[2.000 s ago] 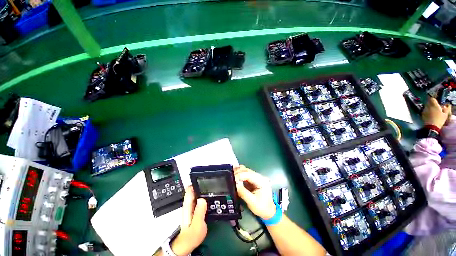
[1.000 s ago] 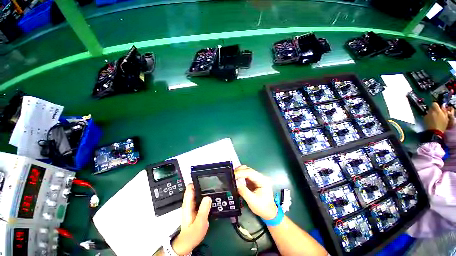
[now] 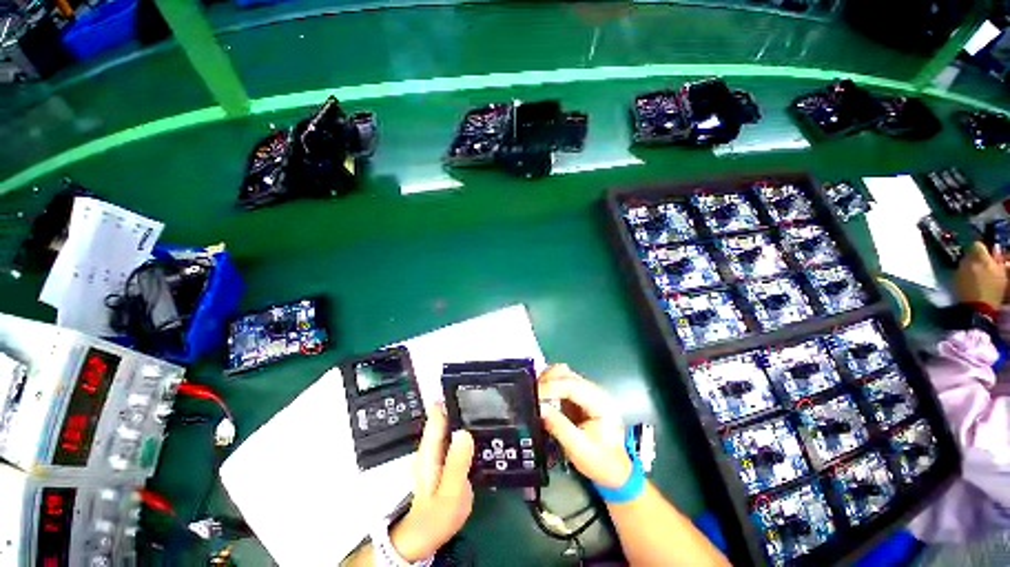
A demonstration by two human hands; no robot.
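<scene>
A black handheld device [image 3: 487,410] with a screen above a round keypad is held between both hands. My left hand [image 3: 441,487] grips its left side, thumb beside the keypad. My right hand [image 3: 585,426] holds its right edge; a blue band is on that wrist. A black cable [image 3: 570,527] hangs below the device. A second black device [image 3: 382,404] lies just left, on white paper [image 3: 288,471]. The undersides of both hands are hidden.
A foam tray of circuit boards [image 3: 676,352] lies right. Left are a loose board [image 3: 277,334], blue bin [image 3: 222,299], printed sheet [image 3: 102,264] and power supply [image 3: 127,426] with red leads. Opened housings [image 3: 515,135] line the far belt. Another person's pink sleeve [image 3: 964,399] is at right.
The view has shifted slightly, so most things appear further right. My left thumb has moved off the keypad to the device's left edge. Both hands still hold the device.
</scene>
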